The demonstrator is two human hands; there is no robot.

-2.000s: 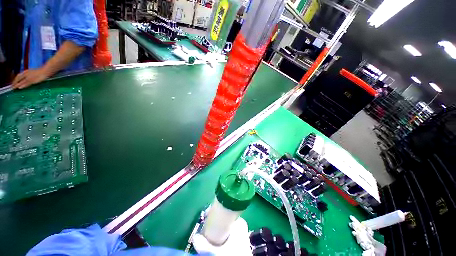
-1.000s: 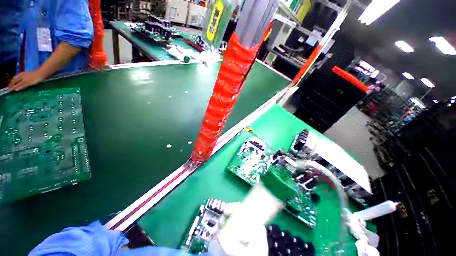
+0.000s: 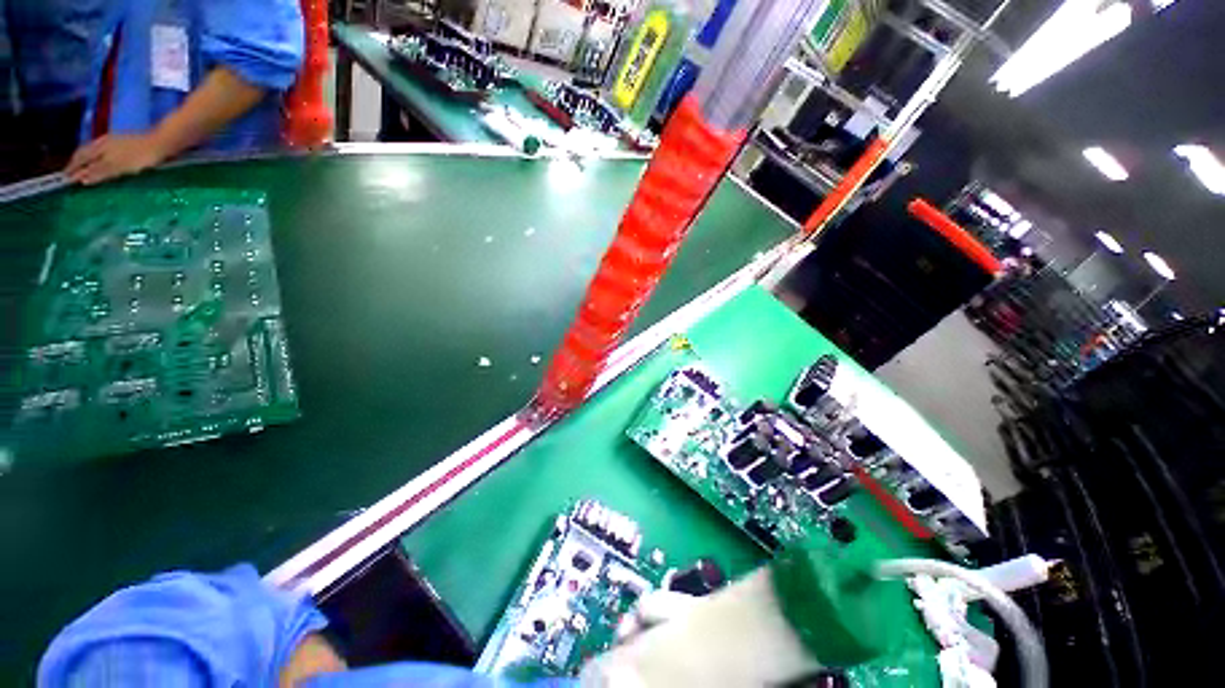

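Observation:
A white glue cartridge (image 3: 732,634) with a green cap (image 3: 822,612) lies tilted across the bottom centre, blurred, its cap to the right. My right gloved hand (image 3: 629,661) is shut around it, partly cut off by the lower edge. A clear hose (image 3: 1001,605) curves from the cap. The nozzle tip cannot be made out. A populated board (image 3: 564,598) lies on the green bench just left of the cartridge. Another board (image 3: 739,450) with black capacitors lies beyond it. My left sleeve and a bit of bare wrist show at the lower left; the left hand is not visible.
A flat green board (image 3: 168,316) lies on the conveyor (image 3: 403,282). A red-wrapped post (image 3: 631,255) stands at the bench edge. A white-covered assembly (image 3: 914,444) and a second white tube (image 3: 1014,574) are at right. A person's hand (image 3: 114,157) rests on the conveyor's far edge.
The cartridge has gone from upright to tilted, its cap swinging right and its hose with it. More of the near board shows. The view has shifted, so the conveyor board appears further right and higher.

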